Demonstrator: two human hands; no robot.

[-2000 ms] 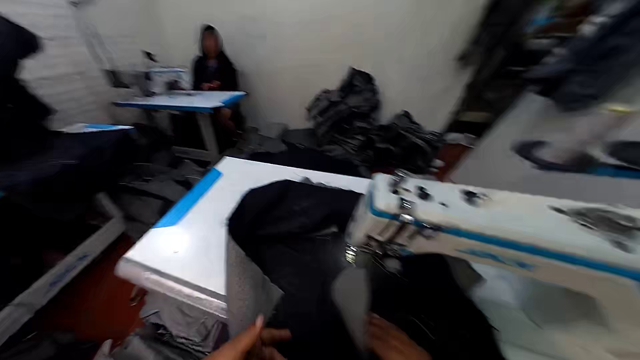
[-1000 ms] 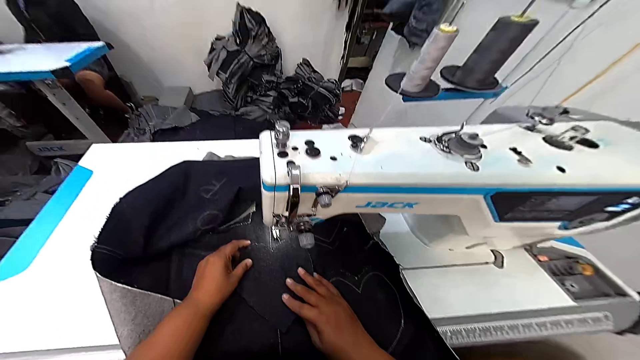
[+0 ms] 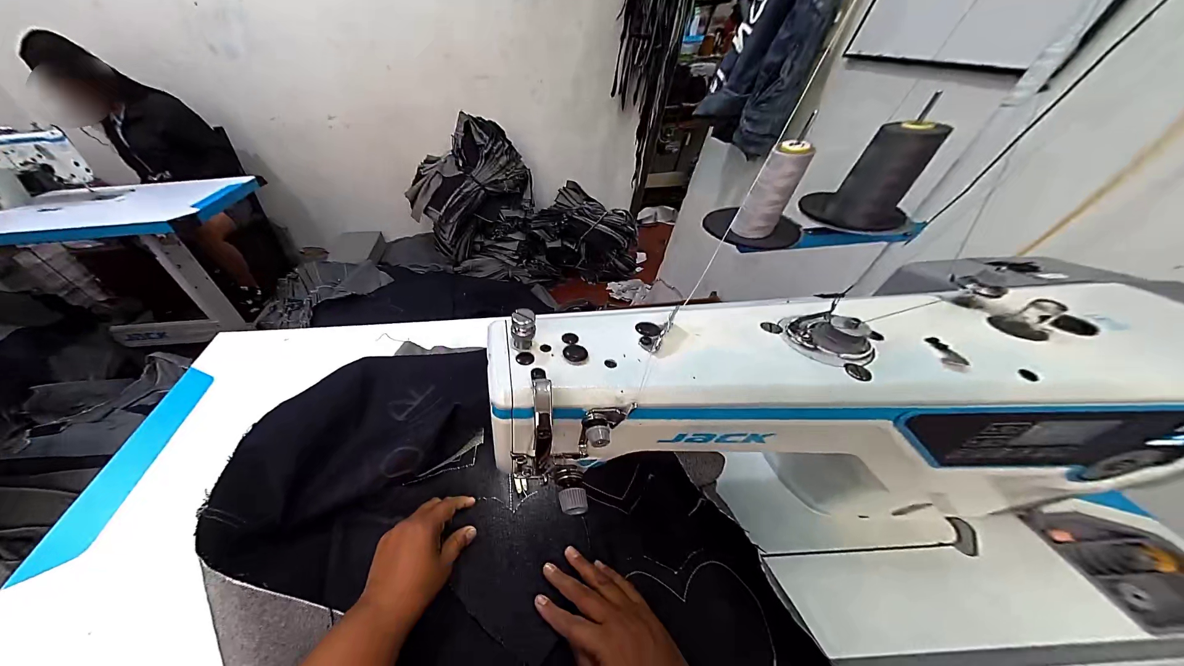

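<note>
Dark denim fabric (image 3: 351, 462) lies under the needle area of a white and blue Jack sewing machine (image 3: 786, 388), whose lamp lights a small patch. Light stitching lines and chalk-like marks show on the cloth. My left hand (image 3: 421, 550) rests on the fabric just left of and below the presser foot (image 3: 521, 483), thumb and forefinger apart. My right hand (image 3: 606, 610) lies on the fabric, to the right and nearer me, with fingers spread. Neither hand holds the cloth between its fingers. The fabric's grey edge (image 3: 264, 615) hangs at the lower left.
Two thread cones, one light (image 3: 775, 194) and one dark (image 3: 888, 176), stand behind the machine. Bundles of grey and black cloth (image 3: 481, 203) are heaped by the wall. At the far left a person (image 3: 157, 129) sits at another sewing table (image 3: 102, 215). A tray (image 3: 1110, 564) holds small items.
Two seconds ago my hands were at the near edge of folded, raised cloth; the fabric now lies flatter, with both hands upon it. Since one second ago they have barely moved. The view has shifted.
</note>
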